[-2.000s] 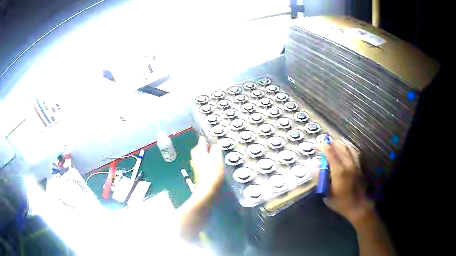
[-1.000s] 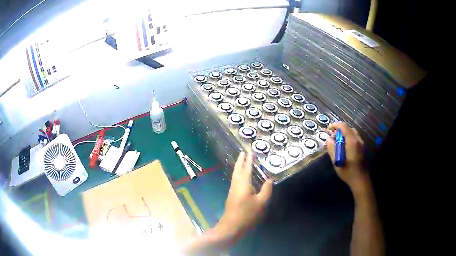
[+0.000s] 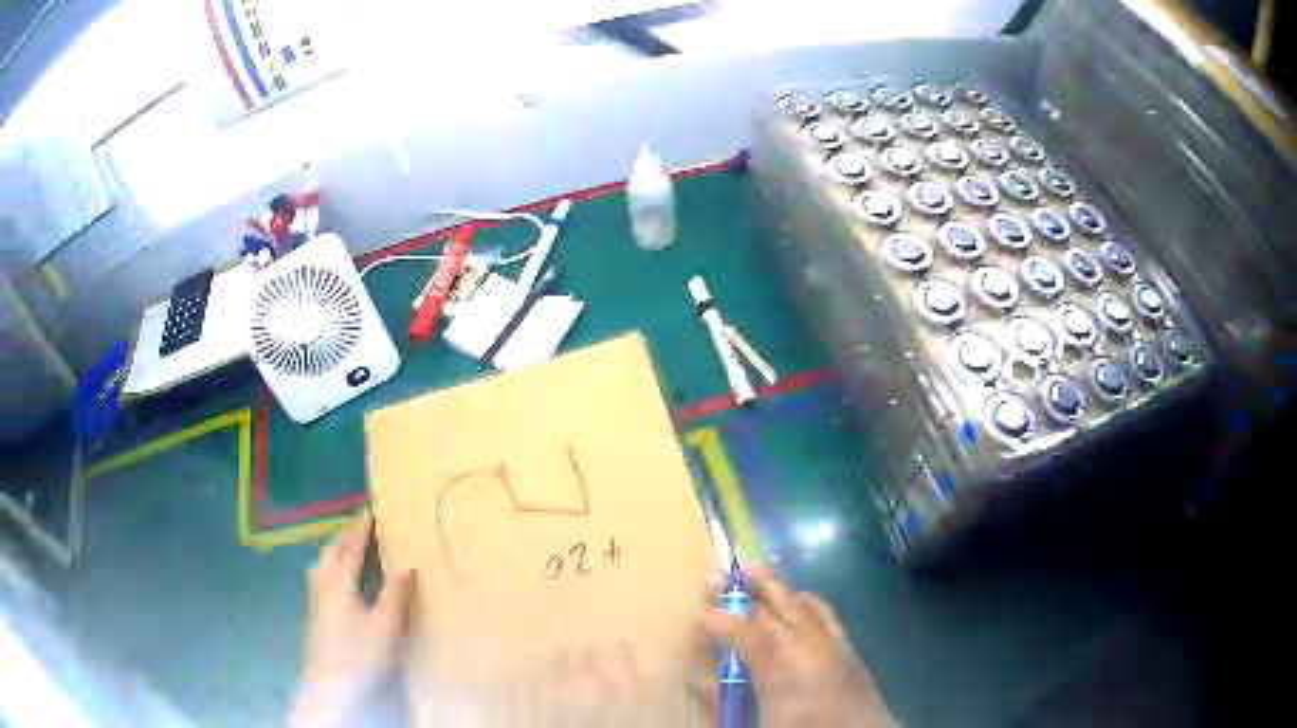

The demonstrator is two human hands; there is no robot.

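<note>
A tan cardboard sheet (image 3: 534,526) with handwriting lies in front of me, its near part blurred and pale. My left hand (image 3: 356,633) holds its left edge. My right hand (image 3: 797,654) is at its right edge with the blue marker pen (image 3: 734,640) held upright along that edge; whether those fingers also grip the sheet is unclear. What lies under the sheet is hidden. To the right, a stack of clear trays (image 3: 882,384) has round metal-and-white components (image 3: 999,286) in rows on its top tray.
A white fan (image 3: 324,327), a red tool (image 3: 441,285), paper slips (image 3: 538,330), a dropper bottle (image 3: 650,199) and a white-barrelled pen (image 3: 721,339) lie beyond the sheet. A taller tray stack (image 3: 1152,128) stands at far right.
The view has swung left, so the trays appear further right. Both hands have left the top tray and are now at the cardboard's sides. The marker is still in my right hand.
</note>
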